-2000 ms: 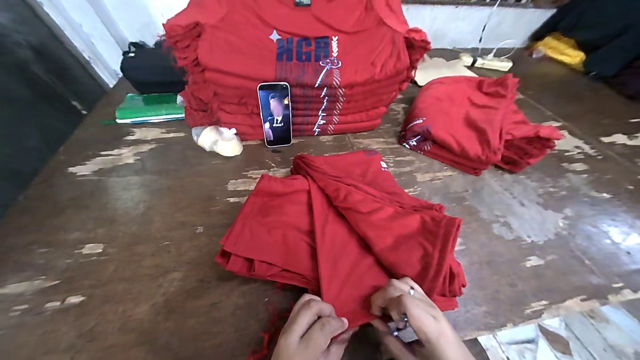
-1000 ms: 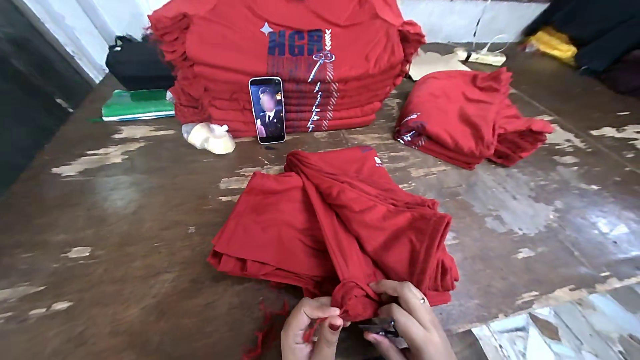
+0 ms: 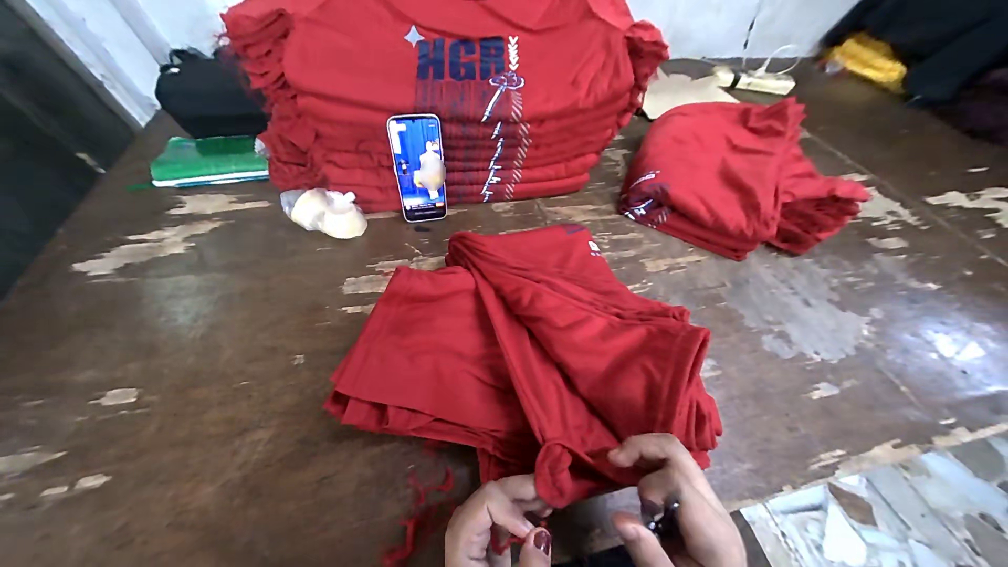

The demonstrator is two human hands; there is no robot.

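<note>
A pile of folded red shirts lies on the brown table in front of me. At its near edge, my left hand pinches the bunched cloth and a red thread between thumb and fingers. My right hand is beside it, touching the cloth with a fingertip, with a small dark metal tool in its curled fingers, perhaps thread snips; its tips are hidden. Red thread scraps lie left of my left hand.
A tall stack of printed red shirts stands behind, with a phone leaning on it. A cream-coloured object lies beside the phone. More folded red shirts are at right. A green book and black bag sit at back left.
The cloth edge, flatter two seconds ago, is now bunched up at my left hand. My right hand has moved slightly away from my left, and its index finger has lifted.
</note>
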